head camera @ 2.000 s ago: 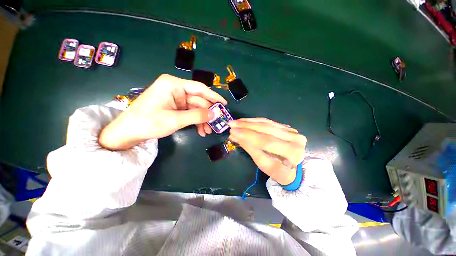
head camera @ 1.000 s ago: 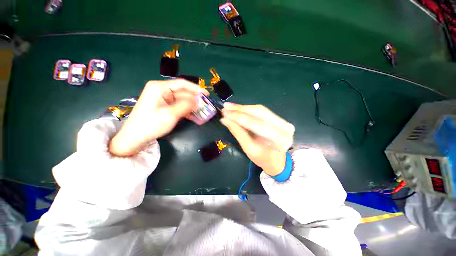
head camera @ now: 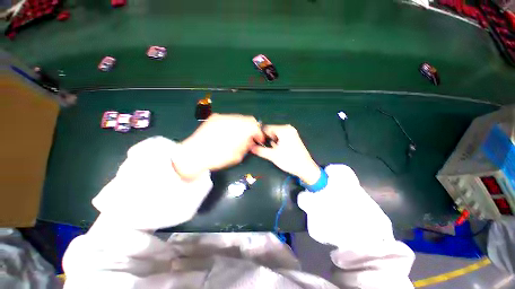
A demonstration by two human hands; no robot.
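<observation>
My left hand (head camera: 223, 142) and my right hand (head camera: 288, 152) meet at mid-bench, fingertips closed around a small dark piece (head camera: 270, 139). It looks like a watch housing seen edge-on, but it is blurred and mostly covered by fingers; whether a screen is on it I cannot tell. A display screen module (head camera: 204, 108) with orange tail lies behind my left hand. Another screen module (head camera: 237, 188), glaring white, lies in front of my hands. Three pink-rimmed housings (head camera: 123, 122) sit side by side at left. A blue wrist strap (head camera: 319, 180) is on my right wrist.
Housings with screens (head camera: 265, 67) and bare-looking housings (head camera: 156, 52) lie on the far green belt. A thin black cable (head camera: 411, 148) and beige power supply (head camera: 480, 169) are at right, a cardboard panel (head camera: 25, 147) at left. A blue cord (head camera: 279, 209) hangs over the front edge.
My hands have closed together around the piece, hiding the housing's pale inside that showed before. The view has shifted, bringing the cardboard and more of the far belt into sight.
</observation>
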